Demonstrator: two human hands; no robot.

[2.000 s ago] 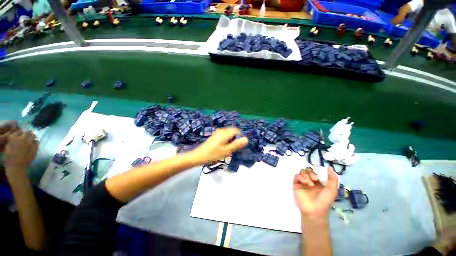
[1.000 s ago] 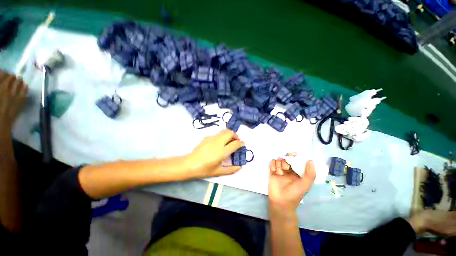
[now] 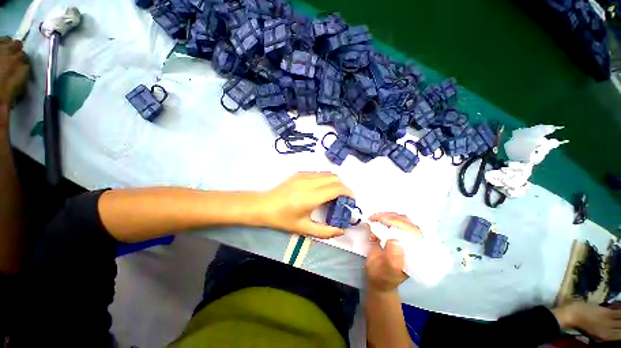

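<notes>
My left hand (image 3: 306,204) holds a navy plaid miniature bag (image 3: 339,212) between thumb and fingers, low over the white paper sheet (image 3: 381,187). The bag's black loop points right. My right hand (image 3: 389,251) grips a white translucent glue bottle (image 3: 421,257), its narrow tip beside the loop. Whether the tip touches the loop cannot be told. A big heap of plaid bags (image 3: 299,64) lies beyond the hands.
Thin black straps (image 3: 296,142) lie below the heap. Black scissors (image 3: 480,178) and crumpled tissue (image 3: 521,166) lie right. Two bags (image 3: 478,230) sit nearer. A hammer (image 3: 52,102) and single bag (image 3: 146,102) lie left. Other people's hands show at both sides.
The view has tilted down and moved closer. My left hand has brought a bag from the heap to the sheet. My right hand has turned the bottle, bringing its tip to the bag's loop.
</notes>
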